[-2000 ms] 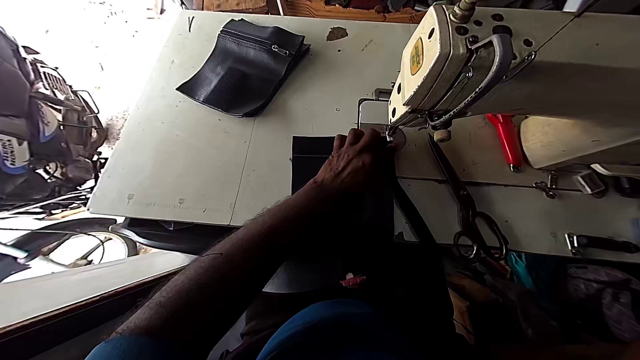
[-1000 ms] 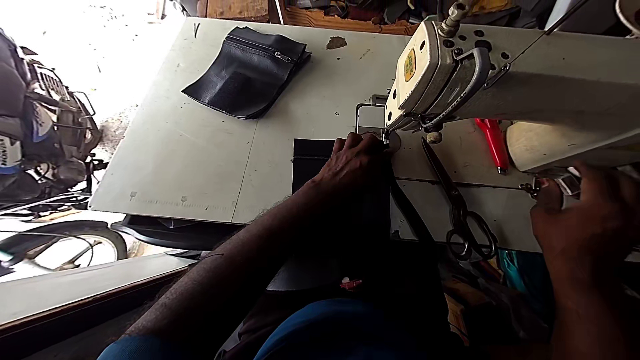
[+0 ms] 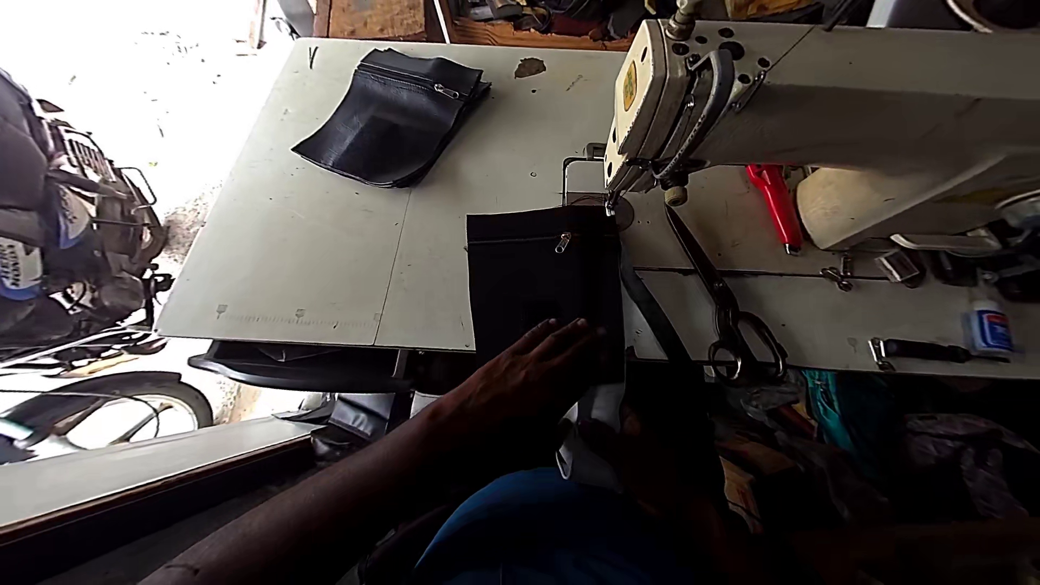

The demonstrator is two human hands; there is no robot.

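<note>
A black zippered panel (image 3: 528, 284), perhaps leather, lies flat with its top right corner at the needle of a sewing machine (image 3: 731, 106). My left hand (image 3: 540, 361) rests on its lower part, fingers extended and slightly apart. In deep shadow below the table edge, my right hand (image 3: 621, 443) is by the panel's pale lower end; its fingers cannot be made out clearly. A dark strip (image 3: 654, 313) runs down along the panel's right side. Stacked black zippered pieces (image 3: 394, 118) lie on the white table (image 3: 292, 236) to the upper left.
Dark-handled scissors (image 3: 727, 313) lie right of the strip. Behind them are a red-handled tool (image 3: 776, 207) and small metal parts (image 3: 837, 278). A small bottle (image 3: 989, 325) and a black-handled tool (image 3: 926, 351) are near the right front edge. A motorcycle (image 3: 65, 211) stands left of the table.
My left hand has moved from beside the needle down the panel, uncovering the zipper pull. My right hand, over the table's right side one second ago, is now low by the panel's lower end.
</note>
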